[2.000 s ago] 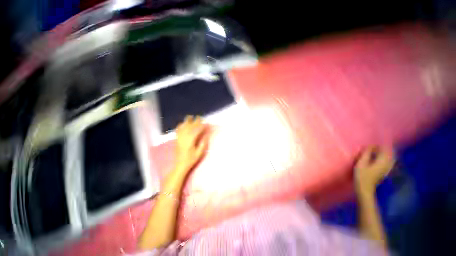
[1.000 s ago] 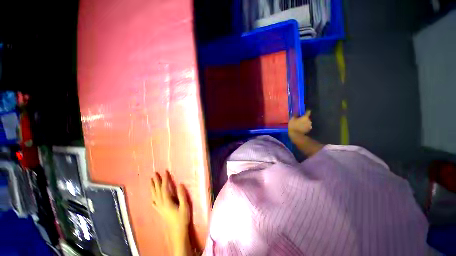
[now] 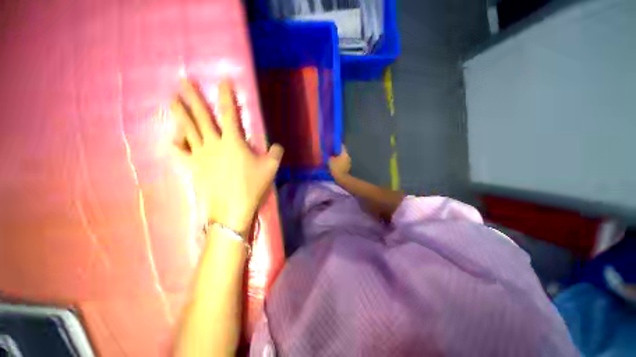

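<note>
My left hand [image 3: 230, 164] lies spread, palm down, on the pink-red wrapped bench [image 3: 104, 174] near its right edge and holds nothing. My right hand [image 3: 339, 164] is at the near right corner of a blue bin [image 3: 336, 90] beside the bench, its fingers on the rim. The bin's inside shows a red-orange bottom and no units that I can see. The right fingers are small and partly hidden, but they appear to grip the rim.
A second blue bin [image 3: 390, 42] behind holds upright white-edged units. A dark tablet with a pale border [image 3: 42, 331] lies at the bench's lower left. Grey floor with a yellow line [image 3: 393, 160] is right of the bins. A large pale-topped surface [image 3: 551, 111] stands farther right.
The view has shifted, so the bins sit further left. My left hand has moved forward along the bench to its edge beside the bin. My right hand remains at the bin's corner.
</note>
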